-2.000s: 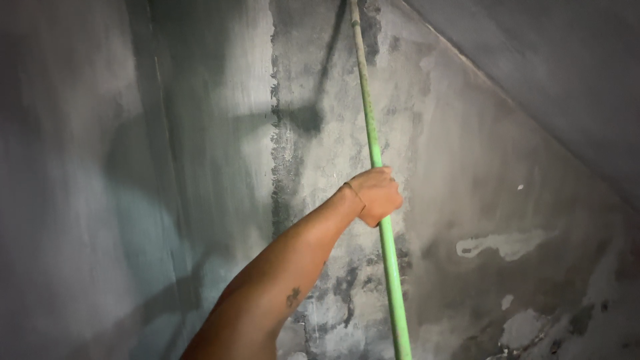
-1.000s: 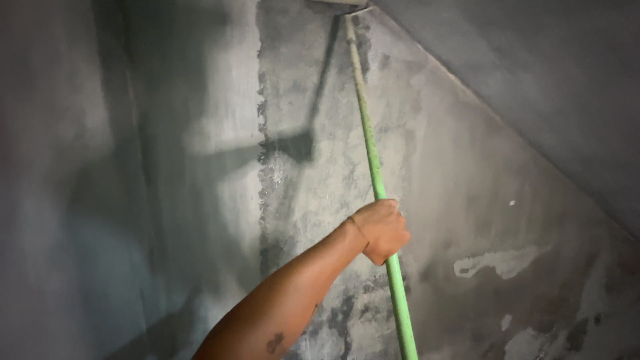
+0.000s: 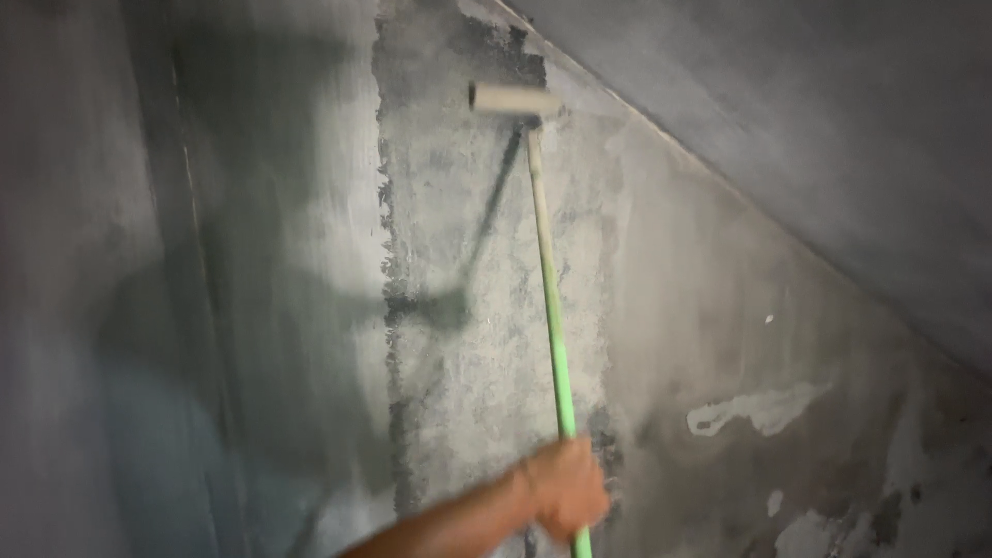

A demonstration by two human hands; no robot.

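Note:
My left hand [image 3: 570, 488], blurred, is closed around the green pole [image 3: 559, 372] of a paint roller, low in the view. The pole rises almost upright, leaning slightly left, and its upper part is pale and dirty. At its top the whitish roller sleeve [image 3: 511, 99] lies crosswise at the grey wall [image 3: 496, 232], just below a dark ragged patch [image 3: 511, 46]. The lower end of the pole runs out of view. My right hand is not in view.
A sloping ceiling [image 3: 814, 139] meets the wall along a diagonal edge on the right. Pale bare patches [image 3: 759, 411] mark the wall at the lower right. Shadows of the arm and pole fall across the wall, and a vertical seam [image 3: 194, 201] runs at the left.
My left hand has moved down with the pole. The roller head, out of view at first and then at the top edge, now shows whole and lower on the wall.

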